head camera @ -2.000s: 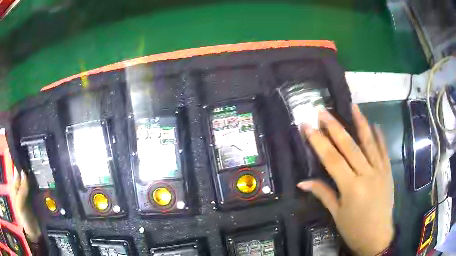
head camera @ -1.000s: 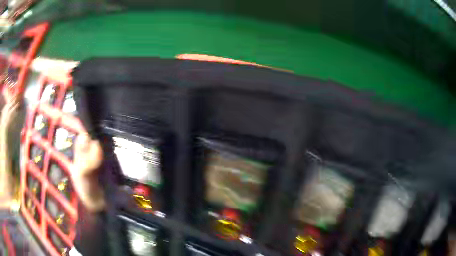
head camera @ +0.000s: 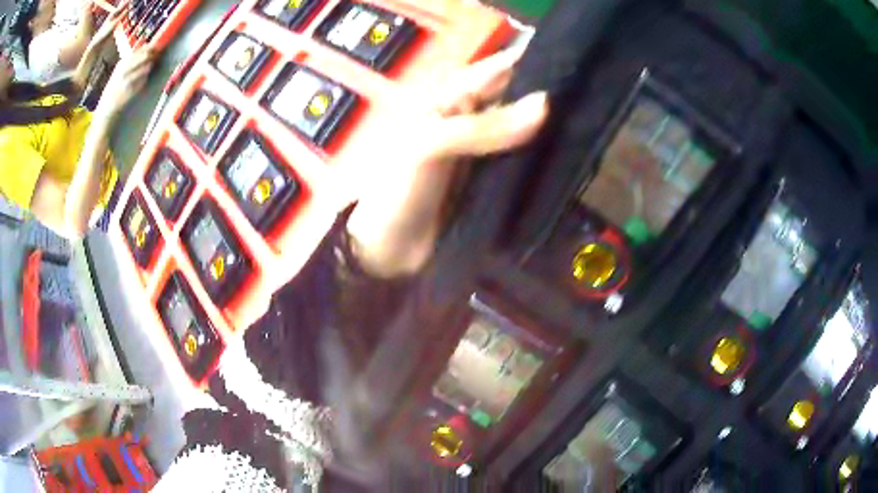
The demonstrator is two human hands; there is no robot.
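Note:
A black compartment tray (head camera: 568, 342) fills the right and lower part of the view. It looks tilted. Closed black flip phones (head camera: 650, 178) lie in its compartments, each with a pale panel and a round gold disc. My left hand (head camera: 433, 164) is at the tray's left edge, thumb over the rim and fingers by the corner. It grips the tray; its fingertips are partly hidden and overexposed. My dark sleeve runs down from it. My right hand is not in view. The tray's right end is cut off by the picture's edge.
A red tray (head camera: 371, 159) with closed phones in two rows lies directly left of the black tray. Another person in yellow (head camera: 87, 154) is at the upper left, with arms near a further red tray. A red object (head camera: 96, 467) is at the lower left. Green belt shows at the upper right.
The view has swung left and tilted, bringing the red tray and other person into clearer view. My right hand, earlier on a phone at the tray's right end, is out of the picture.

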